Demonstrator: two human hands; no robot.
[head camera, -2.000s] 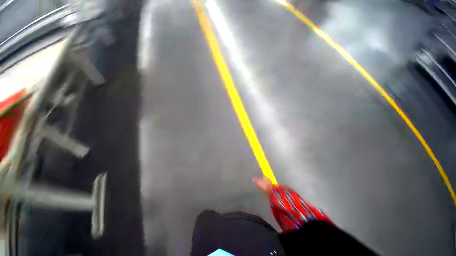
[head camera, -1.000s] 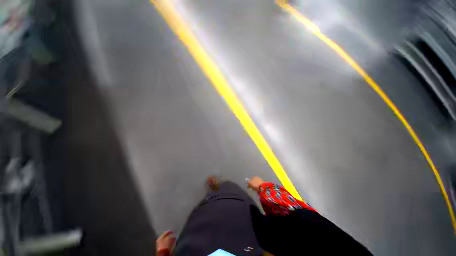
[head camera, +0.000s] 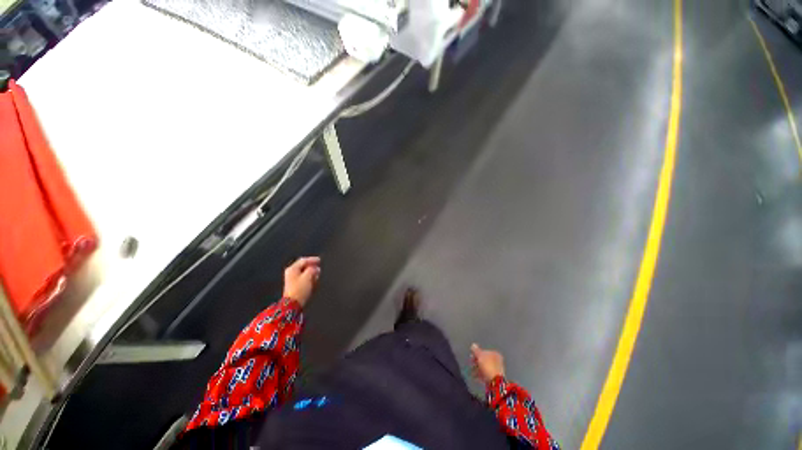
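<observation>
My left hand (head camera: 302, 279), in a red patterned sleeve cover, hangs in the air beside the near edge of the long off-white table (head camera: 167, 114). Its fingers are loosely curled and it touches nothing. My right hand (head camera: 487, 361) hangs low over the floor, small in view, with no object seen in it. A grey-white patterned cloth (head camera: 273, 33) lies flat on the table at the top, its dark-lined edge and corner showing. Red-orange fabric (head camera: 35, 211) lies folded on the table at the far left.
White machine housing (head camera: 426, 26) stands at the table's edge at the top. Table legs (head camera: 335, 158) and a cable run along the near side. Grey floor with a yellow line (head camera: 655, 228) lies to the right. A shoe shows below.
The view has swung left from the aisle to the table, bringing the cloth, machine and red-orange fabric into view. My left hand has come up further into the picture.
</observation>
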